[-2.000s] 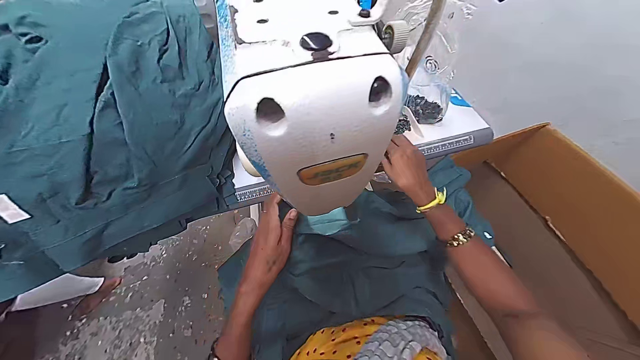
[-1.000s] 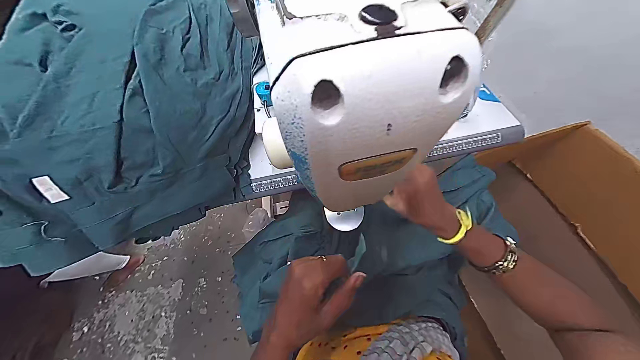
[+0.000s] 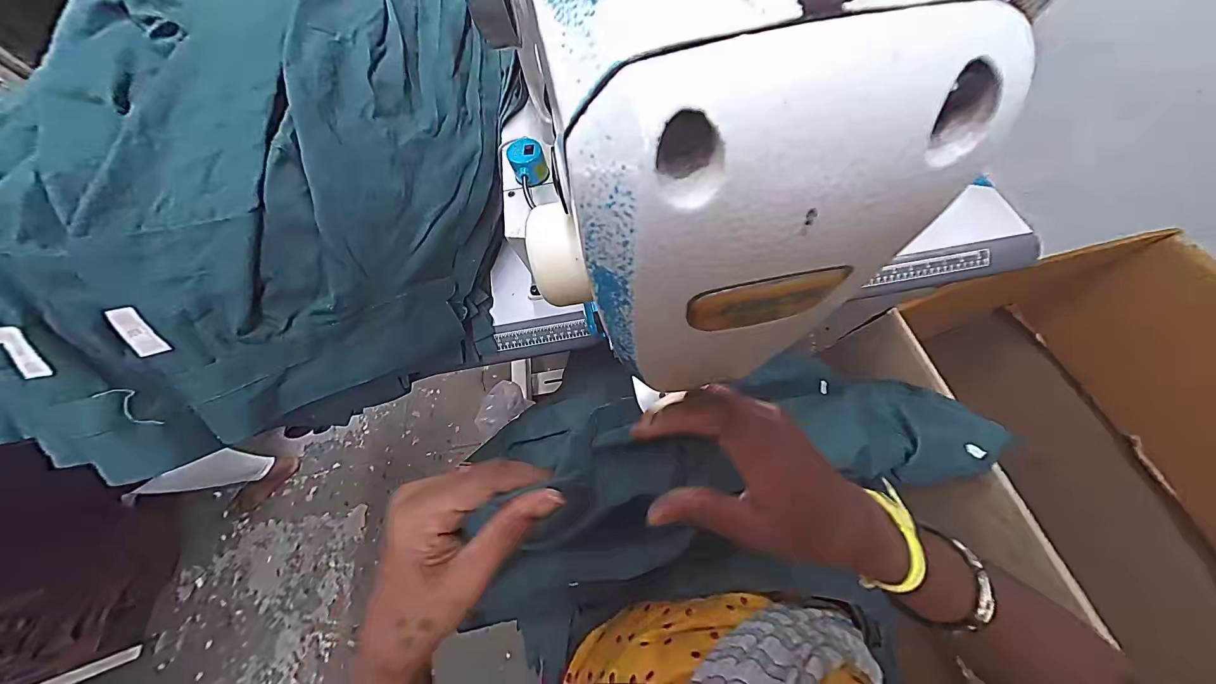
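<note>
A dark teal garment (image 3: 608, 522) lies across the lap and under the head of a white and blue industrial sewing or button machine (image 3: 807, 190). My left hand (image 3: 456, 541) rests on the garment's left part, thumb and fingers spread along a fold. My right hand (image 3: 760, 475), with a yellow bangle and a bracelet, lies over the cloth just below the machine head, thumb apart from the fingers. Small light spots show on the cloth to its right. The needle or clamp area is hidden behind the head and my right fingers.
A pile of teal garments (image 3: 361, 218) with white labels covers the left side. The machine bed carries a ruler strip (image 3: 541, 335). An open cardboard box (image 3: 1092, 380) stands at right. Scraps litter the floor (image 3: 256, 589). A person's foot (image 3: 266, 484) shows under the pile.
My left hand has moved from the machine bed's front edge down onto the garment. My right hand has come from the machine's right side to below its head. The view has moved closer.
</note>
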